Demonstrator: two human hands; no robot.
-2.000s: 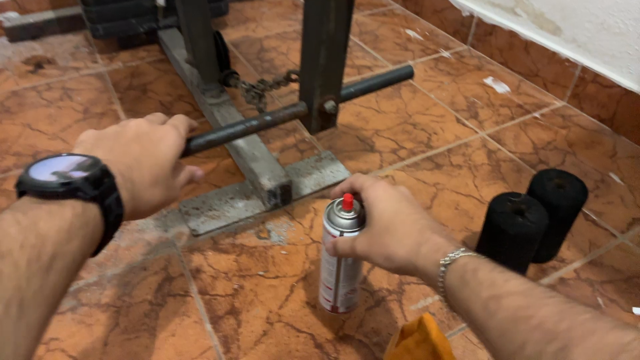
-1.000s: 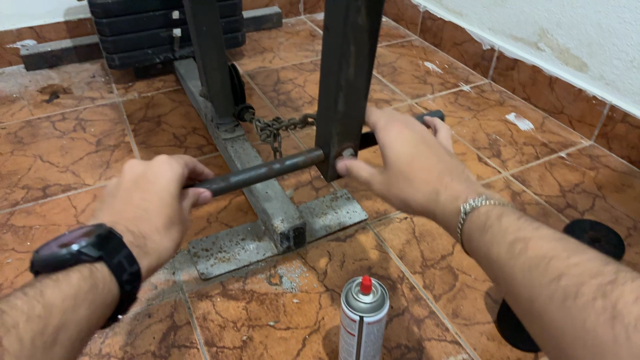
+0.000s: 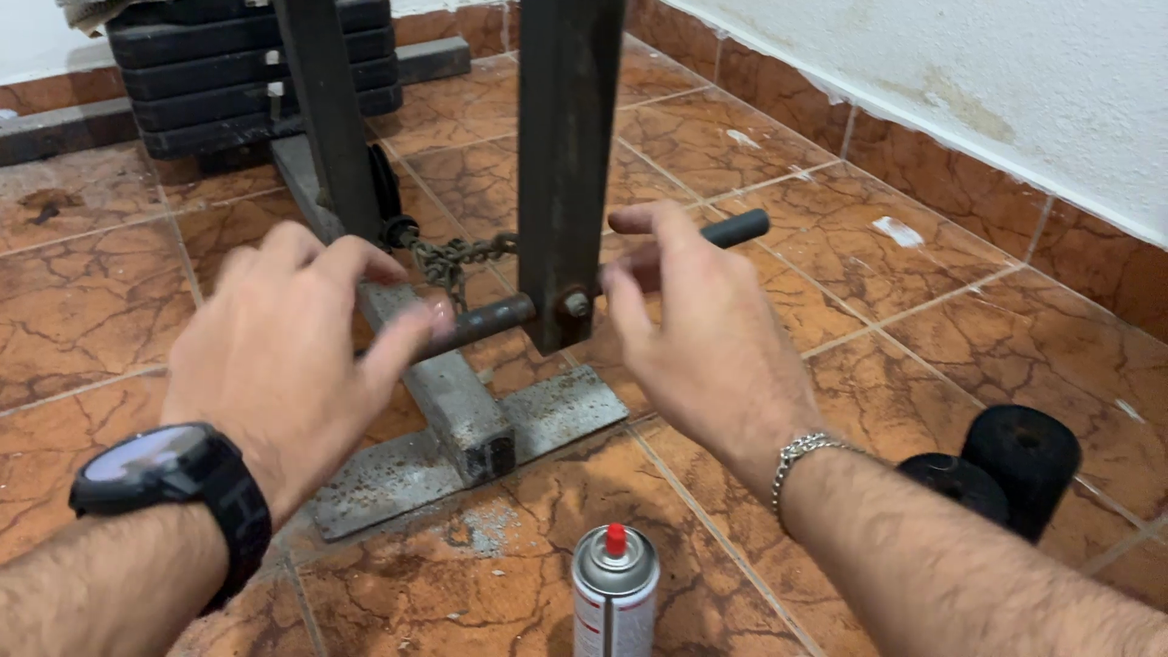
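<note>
A dark metal crossbar [image 3: 488, 321] passes through the lower end of an upright steel post [image 3: 568, 182], beside a bolt [image 3: 576, 304]. My left hand [image 3: 301, 338], with a black watch on the wrist, is over the bar's left part, fingers apart and slightly blurred. Just right of the post is my right hand [image 3: 698, 319], wearing a chain bracelet; its fingers are spread around the bar's right part without closing on it. A rusty chain [image 3: 456, 260] hangs behind the bar. Near the bottom edge stands a spray can [image 3: 616, 584] with a red nozzle.
The machine's rusty steel base [image 3: 392, 488] rests on the tiled floor. Black weight plates [image 3: 251, 82] are stacked at the back left. Two black foam rollers [image 3: 1022, 465] stand at the right, partly behind my right forearm. A white wall [image 3: 985, 91] borders the right side.
My right hand was on the spray can two seconds ago, then moved up to the bar near the post. Both hands held the bar a second ago; their fingers have since opened.
</note>
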